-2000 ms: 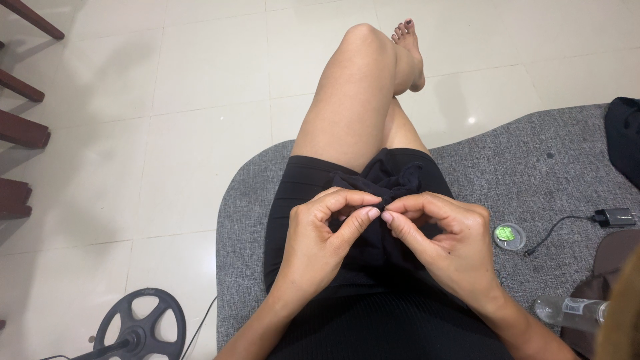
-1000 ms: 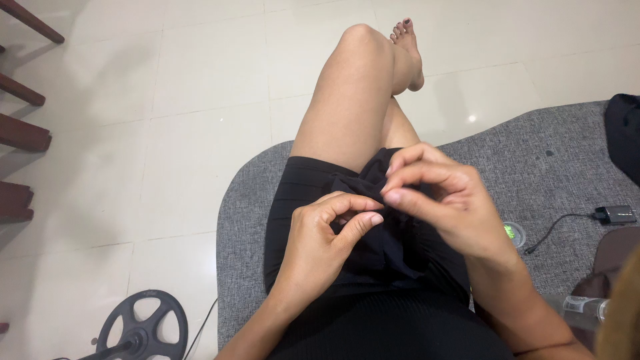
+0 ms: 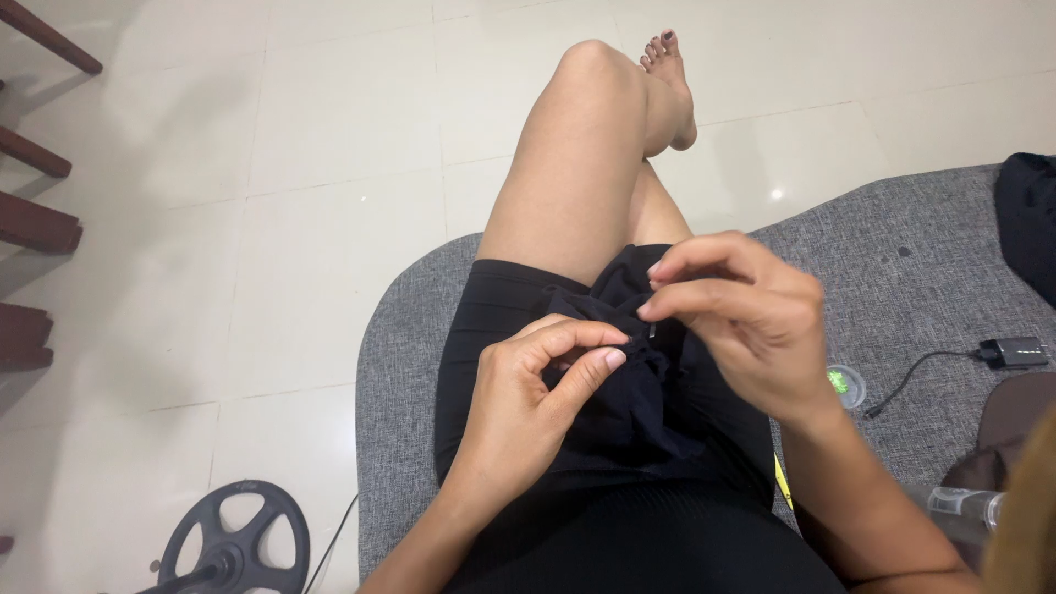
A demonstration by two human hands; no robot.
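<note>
A dark cloth [image 3: 652,412] lies bunched on the lap, over black shorts [image 3: 495,305]. My left hand [image 3: 544,371] pinches a bit of this cloth between thumb and index finger, above the lap. Up and to the right of it is my right hand [image 3: 742,322], its thumb and fingertips bent toward each other. A tiny thin shiny piece [image 3: 652,331] shows just below the right fingertips; what it is, and whether the right hand holds it or a thread, cannot be made out.
On the grey upholstered seat [image 3: 891,239] at the right are a small round container [image 3: 850,386] with green bits, a black adapter [image 3: 1015,352] with a cable, a brown cap [image 3: 1019,412] and a clear bottle [image 3: 965,503]. A black wheel-like base [image 3: 235,540] and wooden legs [image 3: 37,223] stand at left.
Two seconds ago both hands met at the cloth. My right hand has since moved away from the left, up and to the right, while my left hand keeps its pinch on the cloth.
</note>
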